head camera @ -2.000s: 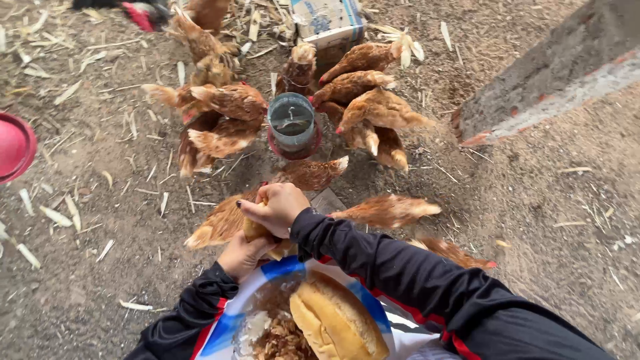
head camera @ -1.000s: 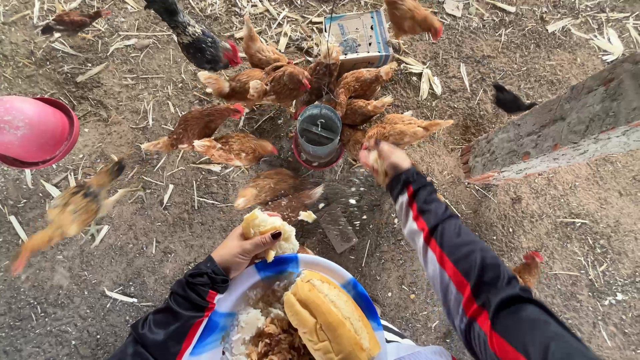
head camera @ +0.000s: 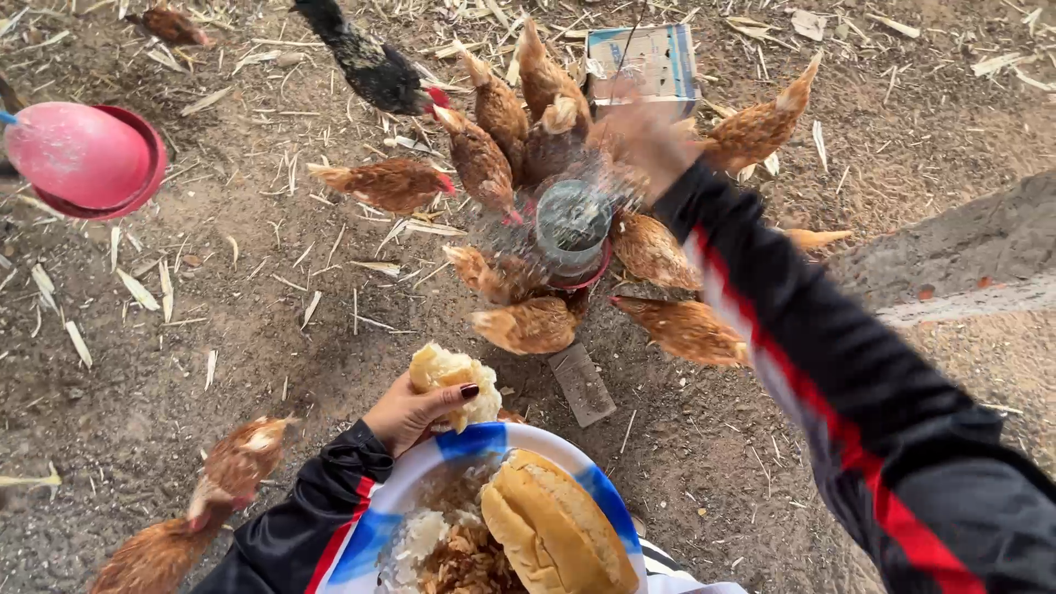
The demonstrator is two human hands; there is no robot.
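My left hand [head camera: 417, 412] grips a torn piece of bread [head camera: 455, 386] at the edge of a blue and white plate [head camera: 472, 440]. On the plate lie a bread roll [head camera: 553, 528] and rice [head camera: 462, 553], part of it brown. My right hand [head camera: 648, 144] is stretched forward and strongly blurred, so its fingers and anything in them cannot be made out. Under and beside it, brown hens [head camera: 532, 324] crowd around a round feeder [head camera: 573, 227] with a clear top and a red base.
A pink feeder [head camera: 82, 157] hangs at the left. A black chicken [head camera: 371, 70] and a cardboard box [head camera: 643, 62] are at the top. A concrete post [head camera: 965, 243] stands at the right. A brick [head camera: 582, 384] lies below the round feeder. More hens [head camera: 239, 462] are at lower left.
Two seconds ago both hands were together at the bread. My right hand has since moved away, forward over the hens, while the left still holds bread by the plate.
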